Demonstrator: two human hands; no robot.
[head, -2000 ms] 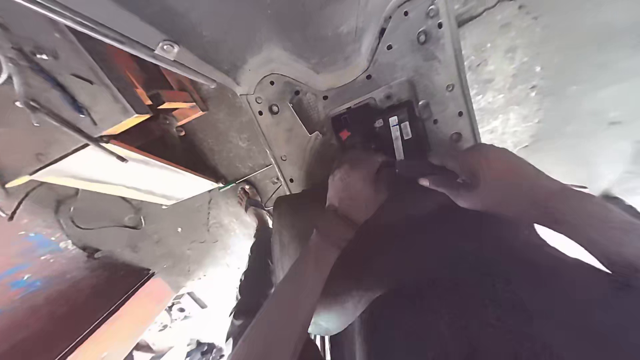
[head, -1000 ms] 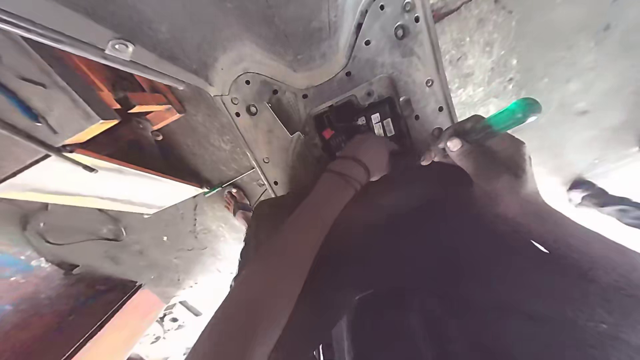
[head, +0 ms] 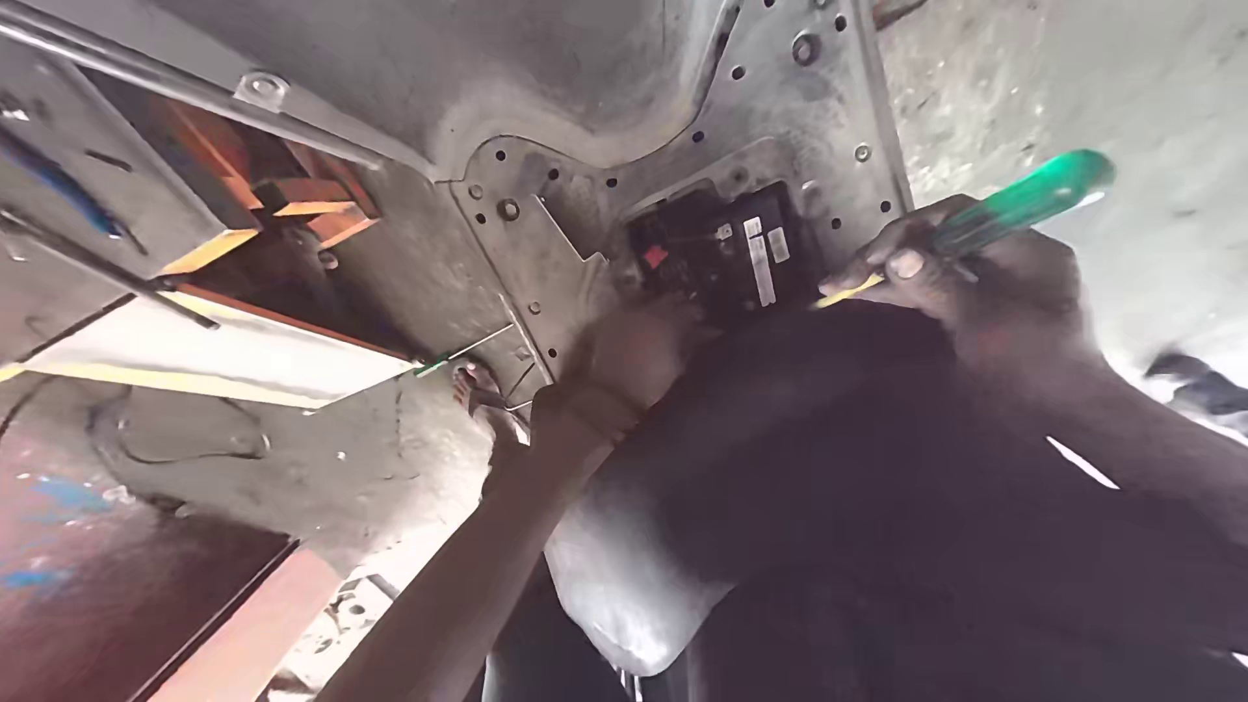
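Observation:
My right hand point(head: 1004, 273) grips a screwdriver with a green translucent handle point(head: 1033, 200); its yellowish tip end points down and left, near the right edge of a black battery point(head: 780, 210). The battery sits in a recess of a grey perforated sheet-metal panel point(head: 673, 161) and bears white labels and a red part point(head: 655, 257). My left hand point(head: 639, 346) is blurred at the battery's lower left edge. Its fingers are in shadow, so whether they hold anything cannot be told.
A metal workbench with orange framing point(head: 292, 341) stands at the left, with a rod point(head: 117, 268) on it. A thin green-handled tool point(head: 434, 367) lies by my foot point(head: 478, 385). A dark red painted surface point(head: 127, 575) fills the lower left. A dark shoe point(head: 1204, 380) shows at the far right.
My left hand has moved left and down from the battery's lower edge. The screwdriver's green handle, covered two seconds ago, shows in my right hand.

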